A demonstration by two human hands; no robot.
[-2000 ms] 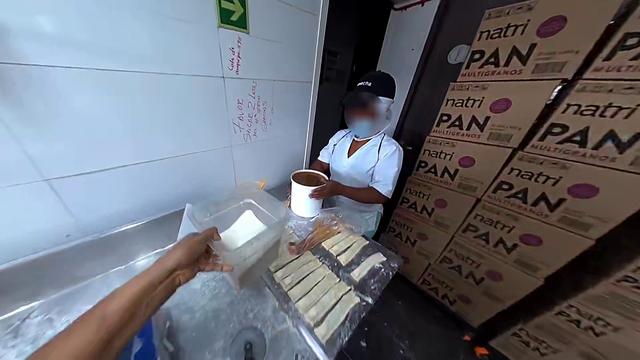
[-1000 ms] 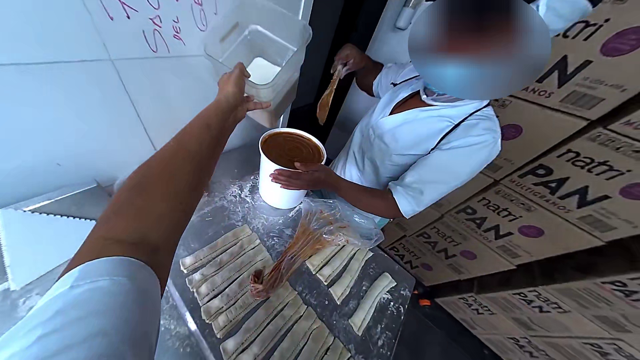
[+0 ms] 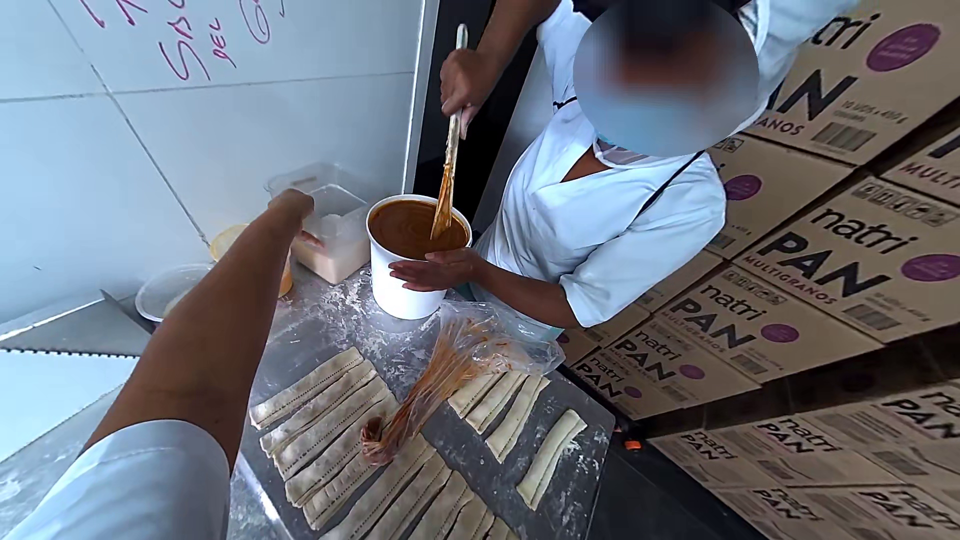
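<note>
My left hand (image 3: 294, 214) grips the near rim of a clear plastic container (image 3: 334, 244) with white powder in it, standing on the floured table against the wall. To its right is a white bucket (image 3: 409, 289) of brown filling (image 3: 412, 229). Strips of filled dough (image 3: 330, 412) lie in rows on a dark tray (image 3: 581, 457). A smeared plastic piping bag (image 3: 465, 345) lies across them. My right hand is out of view.
A co-worker (image 3: 600, 217) stands behind the bucket, one hand on its side and the other holding a spatula (image 3: 450, 157) in the filling. Beside my forearm are a round tub (image 3: 172, 289) and a yellow-rimmed container (image 3: 229, 241). Cardboard boxes (image 3: 832, 277) are stacked at the right.
My left hand has lowered the clear container from above the table to beside the bucket. The co-worker's spatula, held clear of the bucket one second ago, is now in the filling.
</note>
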